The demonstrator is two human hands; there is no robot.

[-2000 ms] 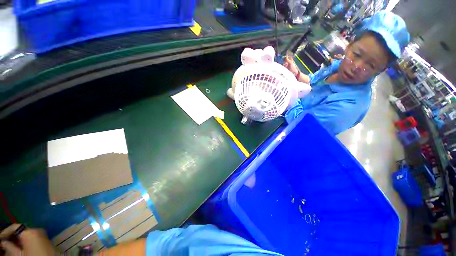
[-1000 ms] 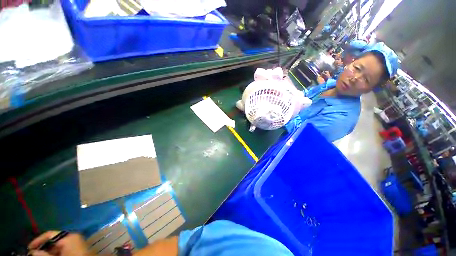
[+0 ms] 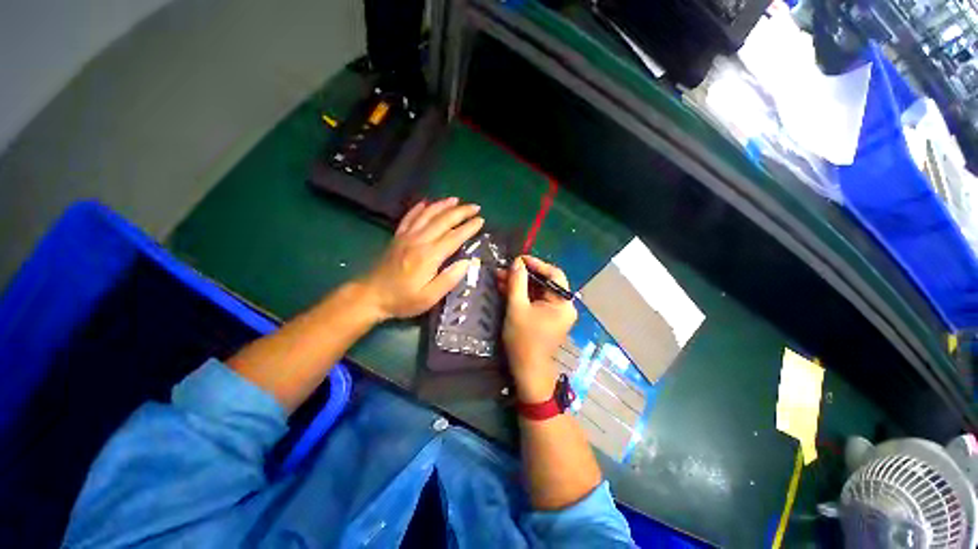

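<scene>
A black plastic housing (image 3: pixel 467 316) with slanted slots and shiny highlights lies on a dark pad (image 3: pixel 456 381). My left hand (image 3: pixel 420 261) rests flat over its upper left edge, fingers spread. My right hand (image 3: pixel 536 311) grips a thin black pen-like tool (image 3: pixel 552 285), likely tweezers; its tip at the housing is hidden by the fingers. A tilted grey-beige adhesive sheet (image 3: pixel 633 306) with a white end lies right of my right hand. Smaller strip sheets (image 3: pixel 613 405) lie on blue film beside my wrist.
Black housings with an orange mark (image 3: pixel 370 134) sit on dark pads at upper left. A blue bin (image 3: pixel 80 322) is left of my lap. A white fan (image 3: pixel 906 499), paper slip (image 3: pixel 799 399) and shelf with a blue bin (image 3: pixel 895 198) are at right.
The view has swung left and down from the other person and the right-hand bin to the housing. My left hand has come into view. My right hand is now over the housing, still holding the tool.
</scene>
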